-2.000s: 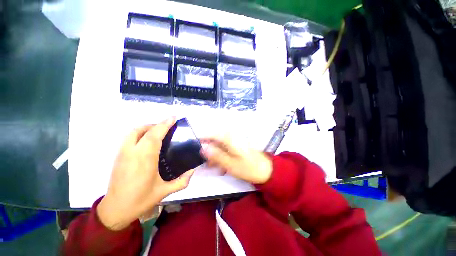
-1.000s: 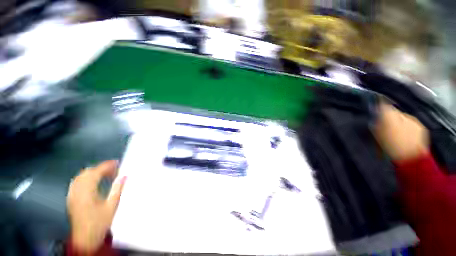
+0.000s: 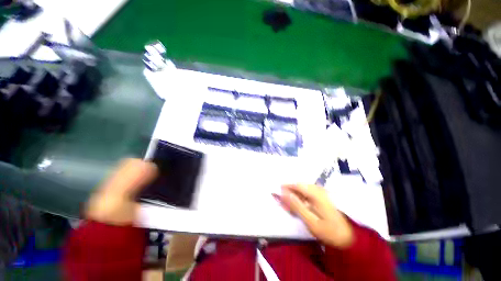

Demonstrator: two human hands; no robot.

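Observation:
My left hand (image 3: 121, 189) is blurred and holds a dark, glossy, palm-sized display housing (image 3: 177, 174) by its left edge, over the left front of the white sheet. My right hand (image 3: 316, 213) is over the sheet's right front, fingers partly curled and apart, with nothing seen in it. The air blow gun (image 3: 327, 173) shows just beyond this hand, its near part hidden. Front panels (image 3: 247, 129) with clear windows lie in rows on the white sheet (image 3: 241, 189), the nearer ones under shiny film.
Black stacked trays (image 3: 420, 164) stand at the right. Crumpled white scraps (image 3: 351, 145) with dark pieces lie at the sheet's right edge. A pump bottle (image 3: 155, 57) is at the far left corner. Dark housings (image 3: 46, 96) cluster at left. A green strip (image 3: 236, 41) runs across ahead.
My right hand has come back from over the black trays to the sheet. My left hand, empty one second ago, now holds a dark housing. The view has tilted down.

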